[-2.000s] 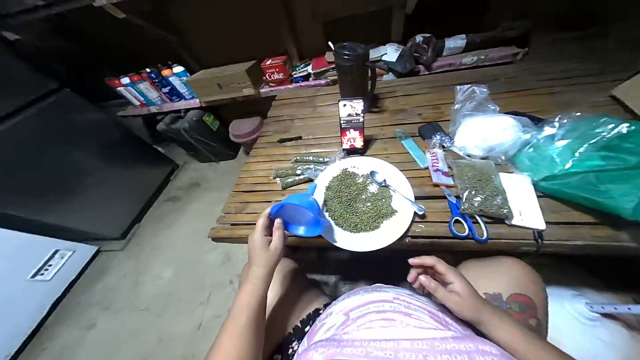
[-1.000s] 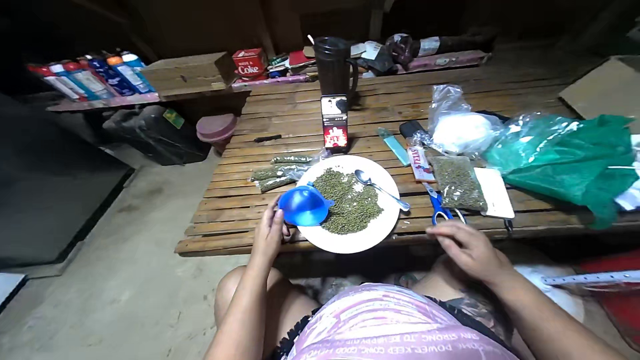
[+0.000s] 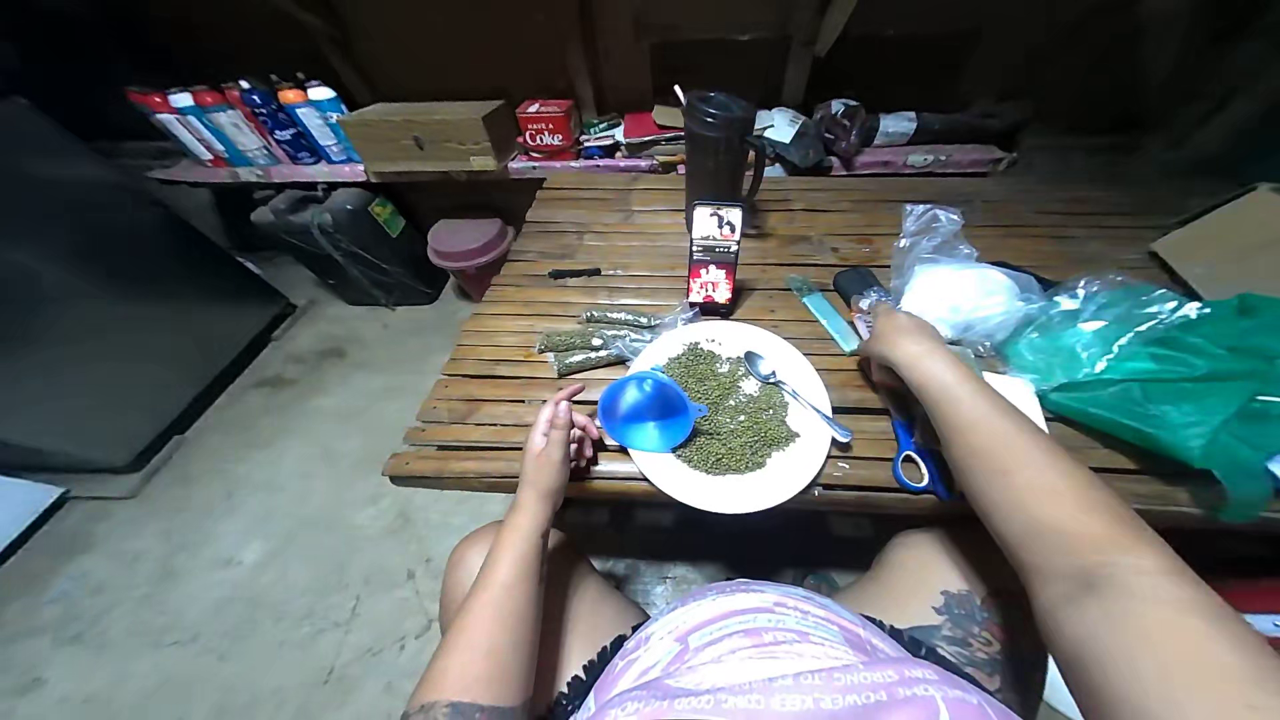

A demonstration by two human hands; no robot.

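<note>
My left hand (image 3: 556,445) rests at the left rim of a white plate (image 3: 722,495), by a blue plastic funnel (image 3: 648,411) that lies over the rim; whether the fingers touch it is unclear. Green mung beans (image 3: 735,425) cover the middle of the plate, with a metal spoon (image 3: 797,397) at the right. Several filled narrow plastic packets (image 3: 590,340) lie behind the funnel. My right hand (image 3: 897,343) is over the packets right of the plate, its fingers hidden from view. Below it lie blue-handled scissors (image 3: 915,462), partly covered by my arm.
A phone (image 3: 714,258) leans against a dark pitcher (image 3: 716,145) behind the plate. A light-green packet (image 3: 825,315), a clear bag with white contents (image 3: 960,298) and a green plastic bag (image 3: 1150,370) lie to the right. A small dark stick-like object (image 3: 574,273) lies at the back left.
My right hand has moved from near the table's front edge forward to the items right of the plate. The left hand has come off the funnel's near side, its fingers now at the left.
</note>
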